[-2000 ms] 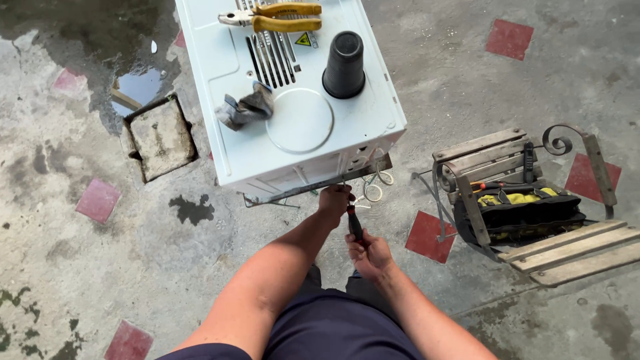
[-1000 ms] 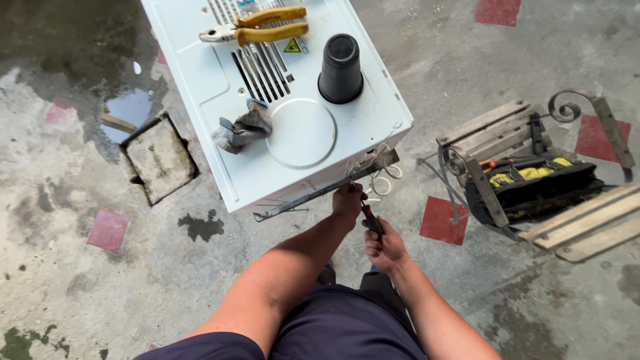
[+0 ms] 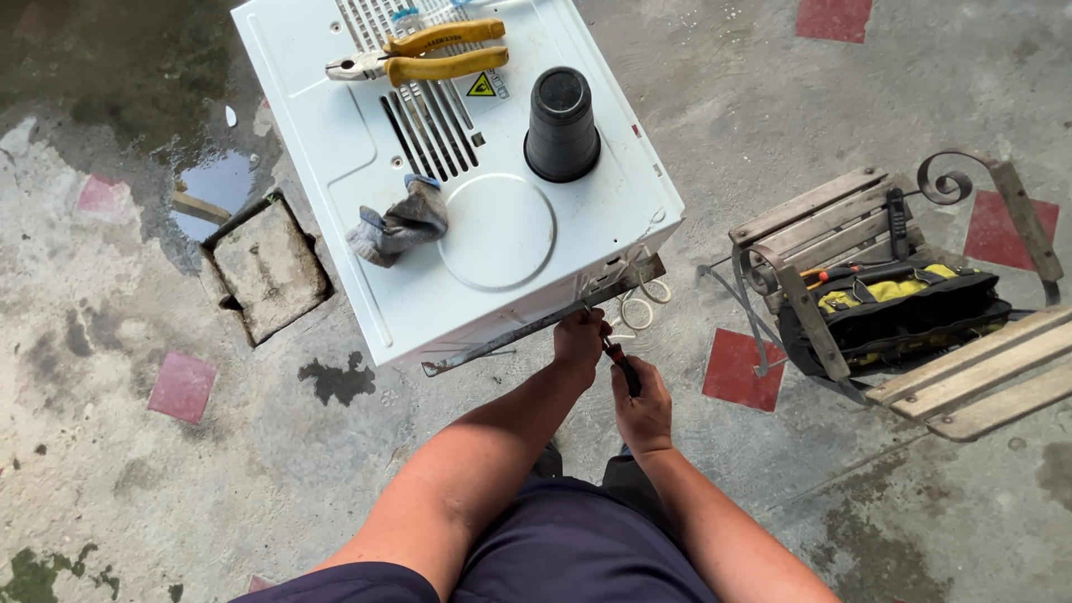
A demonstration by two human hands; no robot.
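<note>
My right hand (image 3: 643, 405) is closed around the black and red handle of a screwdriver (image 3: 626, 370), whose tip points up toward my left hand. My left hand (image 3: 579, 339) is at the rusty metal strip (image 3: 536, 316) along the near edge of a white metal appliance (image 3: 394, 311); its fingers are bent near the screwdriver's shaft, and what they grip is hidden. Off-white looped tubing or cable (image 3: 638, 313) hangs beside the strip. On the appliance lie yellow-handled combination pliers (image 3: 419, 54) and a crumpled grey glove or cloth (image 3: 402, 222), and a black plastic cup (image 3: 562, 126) stands upside down.
At the right is a slatted wooden bench (image 3: 980, 368) with scrolled iron arms, holding a black and yellow tool bag (image 3: 913, 310). A square concrete drain cover (image 3: 270, 270) and a puddle (image 3: 213, 188) lie left of the appliance on the concrete floor.
Both hands stay at the appliance's near edge, with the screwdriver still in my right hand. The view has shifted somewhat.
</note>
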